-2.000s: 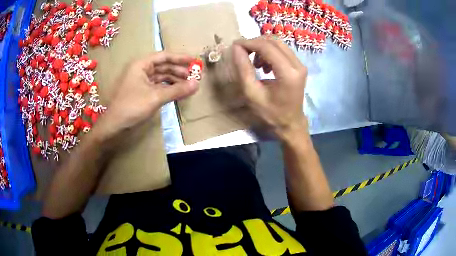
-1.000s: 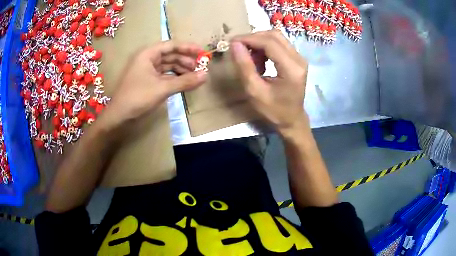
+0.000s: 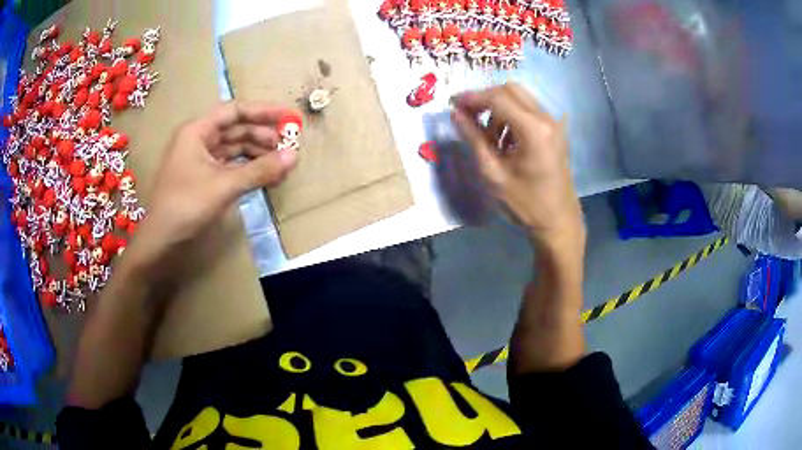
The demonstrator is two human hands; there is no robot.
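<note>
My left hand (image 3: 215, 163) holds a small figurine (image 3: 288, 132) with red hair and a pale face upright between thumb and fingers, above the cardboard pad (image 3: 339, 176). The whitish glue pot (image 3: 318, 98) stands on the pad with brown smears around it. My right hand (image 3: 519, 154) is over the metal to the right of the pad, thumb and fingertips close together; a thin pale sliver shows by its fingers, but its grip is unclear. Loose red hair pieces (image 3: 423, 90) lie on the metal left of my right hand.
A jumbled heap of figurines (image 3: 79, 167) lies on the large cardboard sheet (image 3: 198, 299) at left. Rows of figurines (image 3: 475, 44) stand at the back right. A blue bin (image 3: 26, 325) is at the far left edge. A hazy grey panel (image 3: 695, 97) is at right.
The view has shifted right. My right hand has moved from the glue pot to the metal beside the red pieces. The left hand still holds the figurine; the stick no longer touches its head.
</note>
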